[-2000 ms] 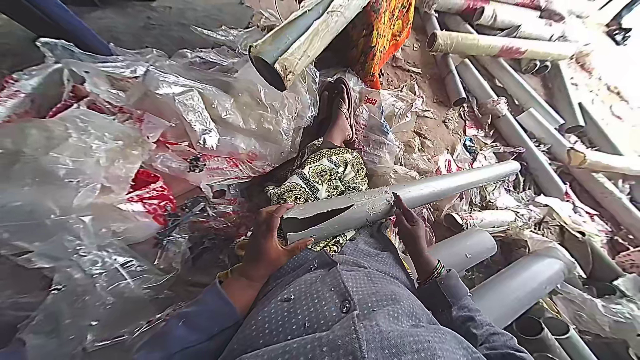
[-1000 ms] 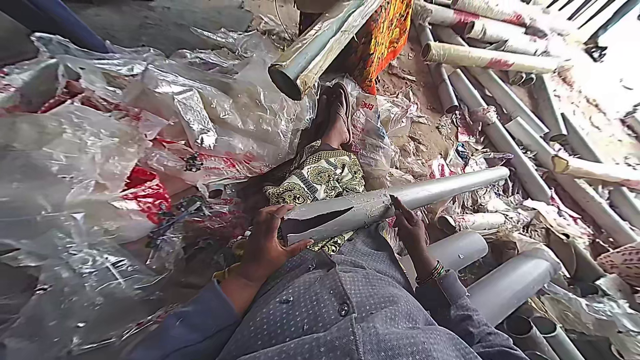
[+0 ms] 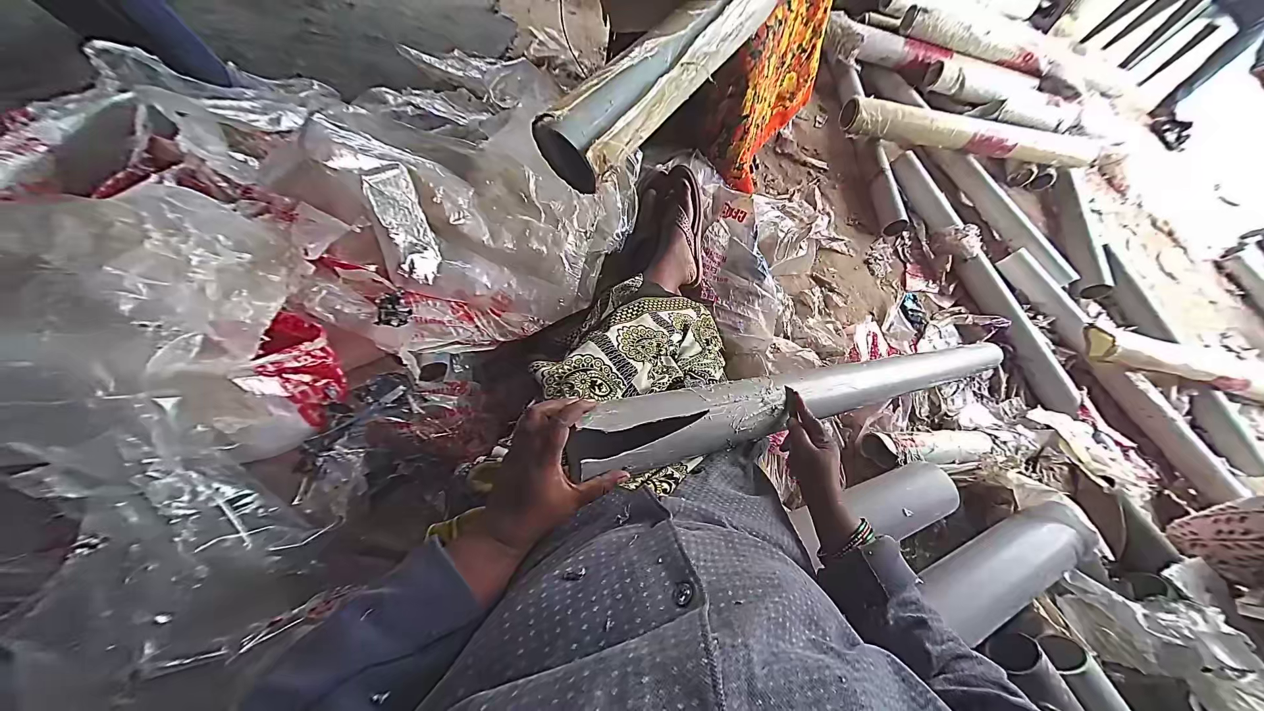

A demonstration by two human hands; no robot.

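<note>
A grey cardboard or plastic tube point(image 3: 746, 410), the material not certain, lies across my lap, with a dark, jagged split near its left end. My left hand point(image 3: 538, 474) grips that left end, fingers over the rim and thumb below the split. Around the tube's middle, my right hand point(image 3: 812, 444) touches the near side with its fingertips; whether the fingers close under it is hidden. Beneath the tube is patterned cloth point(image 3: 642, 341) over my leg. Two wider grey tubes point(image 3: 1007, 568) rest beside my right forearm.
Crumpled clear plastic film point(image 3: 395, 217) covers the ground at the left. A tube partly wrapped in film point(image 3: 632, 84) juts in at the top, beside an orange patterned cloth point(image 3: 770, 84). Many loose tubes point(image 3: 1017, 316) lie at the right, among torn wrappings and open tube ends point(image 3: 1066, 657).
</note>
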